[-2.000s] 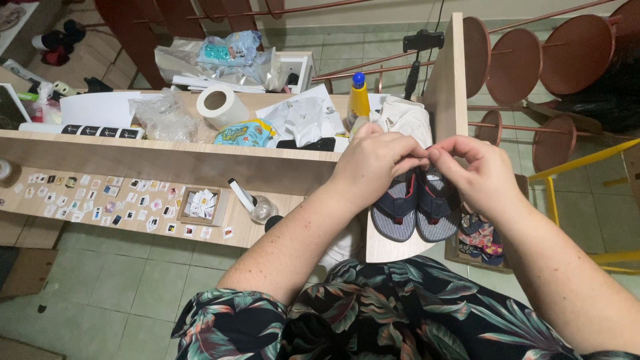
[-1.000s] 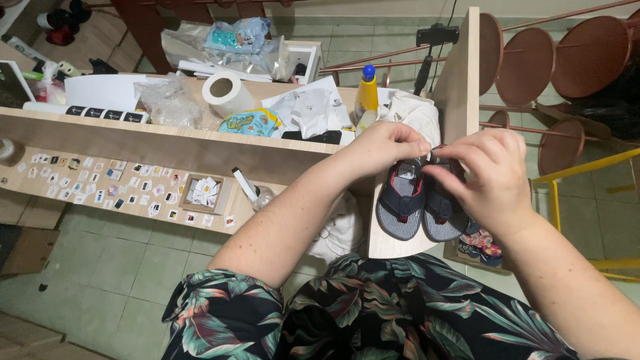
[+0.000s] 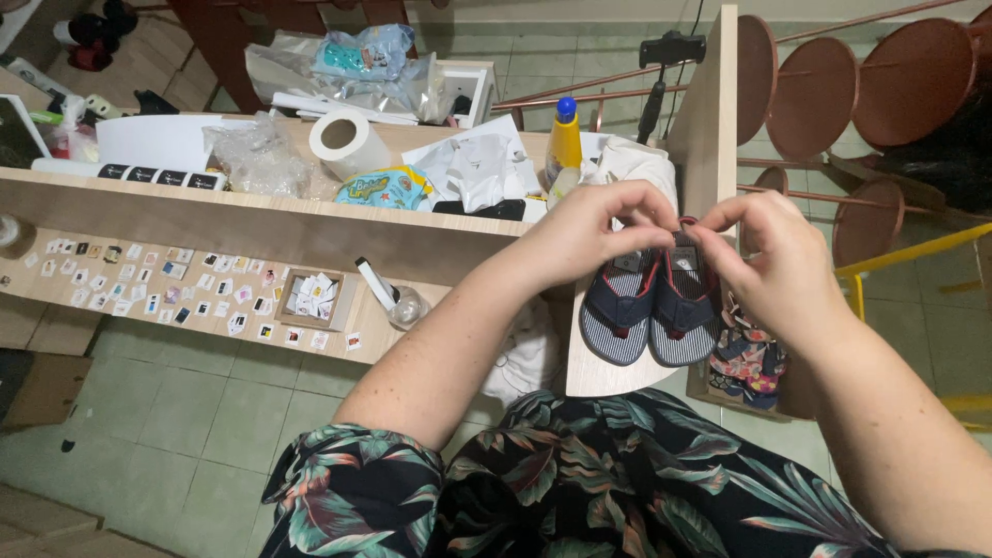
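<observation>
A pair of small navy sandals with striped footbeds and red lining lies side by side on the rounded end of a light wooden shelf; the left sandal [image 3: 618,314] and the right sandal [image 3: 683,318] both point toward me. My left hand [image 3: 612,232] pinches at the heel end, thumb and forefinger together near the red-edged strap. Close beside it, my right hand [image 3: 763,248] has its thumb and forefinger bent at the same spot. Whatever lies between the fingertips is too small or hidden to make out. Tags with writing lie on the footbeds.
A yellow bottle with a blue cap [image 3: 565,143], a white cloth [image 3: 635,167] and a white paper roll [image 3: 345,143] stand beyond the left forearm. An upright wooden panel [image 3: 709,116] borders the right. Lower left, a small box [image 3: 314,298] holds paper pieces. Patterned footwear [image 3: 748,360] lies below right.
My right hand has turned and moved slightly away from the left, uncovering more of the right sandal. The sandals remain on the shelf end.
</observation>
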